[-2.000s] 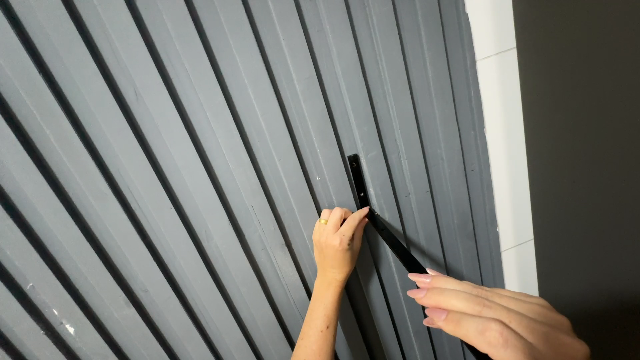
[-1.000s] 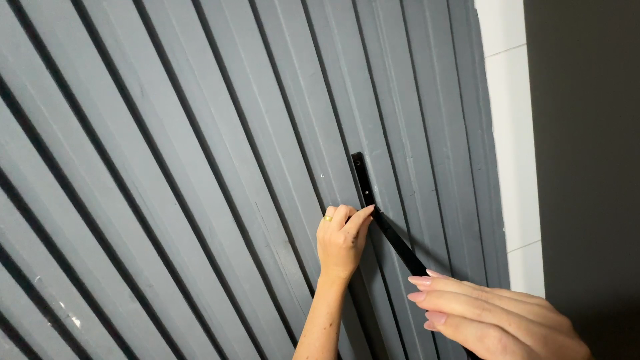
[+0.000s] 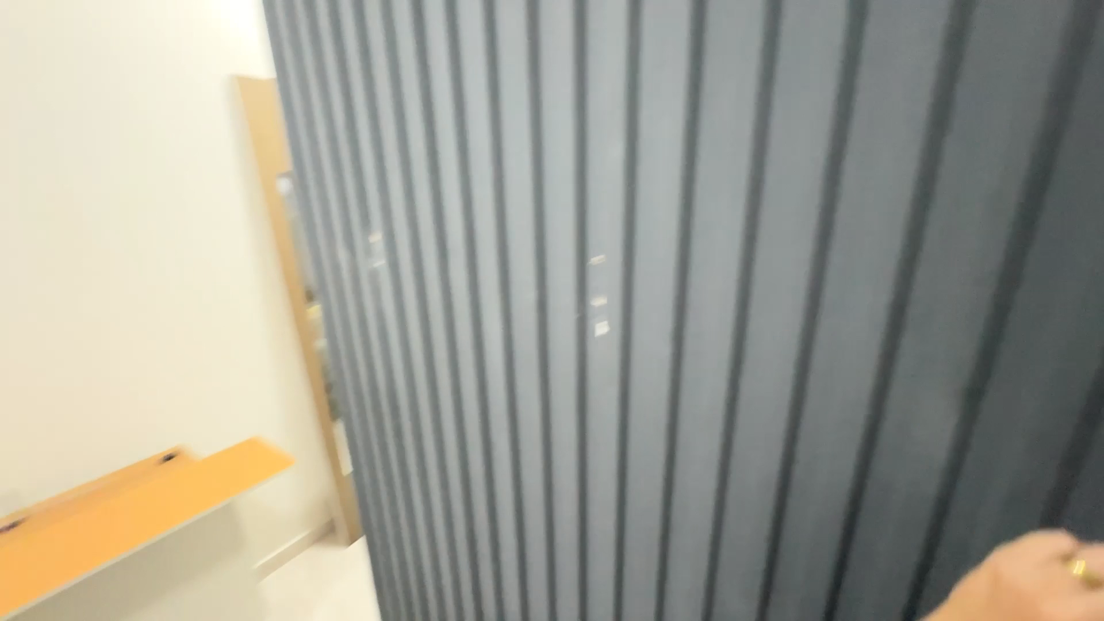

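Note:
A tall grey panel with vertical ribs (image 3: 647,388) fills most of the blurred head view. At the bottom right corner my left hand (image 3: 1026,582) shows in part, with a gold-coloured ring on one finger. It lies in front of the panel's darker right side; its fingertips are cut off by the frame, so what it holds or touches is hidden. Small pale marks (image 3: 599,297) dot the panel near the middle. My right hand is out of view, and so is the black bar.
To the left stands a cream wall (image 3: 121,216). An orange ledge (image 3: 147,509) with a raised strip juts in at the lower left. Past the panel's left edge are a light wooden door frame (image 3: 276,224) and a pale floor (image 3: 315,582).
The view has swung far to the left along the panel. My left hand, earlier at the black bar, now shows only at the bottom right. My right hand and the bar have left the view.

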